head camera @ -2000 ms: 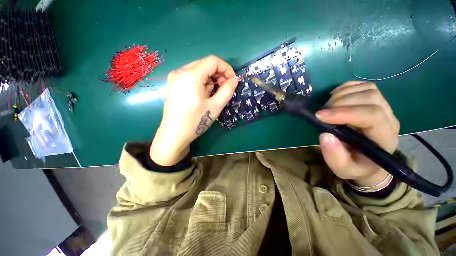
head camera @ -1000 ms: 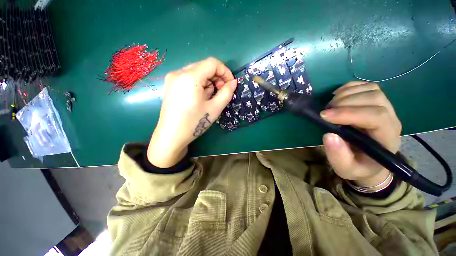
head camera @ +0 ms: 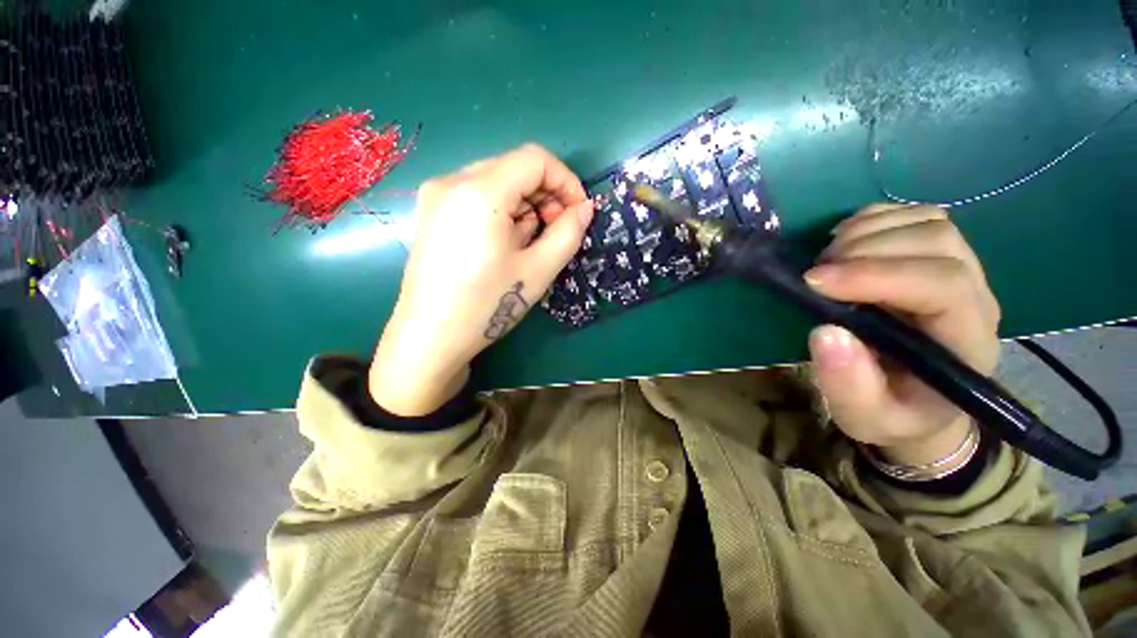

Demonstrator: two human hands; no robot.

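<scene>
A black PCB panel (head camera: 673, 212) with silvery parts lies on the green bench in front of me. My left hand (head camera: 493, 249), bare, has thumb and index finger pinched together at the panel's left edge. A bit of red lead wire (head camera: 403, 195) shows beside that hand; what sits between the fingertips is too small to tell clearly. My right hand (head camera: 904, 324) holds the soldering iron (head camera: 923, 355) by its black handle. The iron's brass-coloured tip is over the upper middle of the panel, slightly blurred; I cannot tell if it touches.
A red wire pile (head camera: 333, 166) lies left of the panel. Stacked PCB panels (head camera: 72, 106) stand at far left, with a clear plastic bag (head camera: 112, 312) below them. A thin silvery strand (head camera: 997, 187) curves at the right. The pale bench edge (head camera: 262, 413) runs before me.
The iron's tip has drawn slightly away from my left fingertips since two seconds ago. My left hand has hardly moved and remains pinched at the panel.
</scene>
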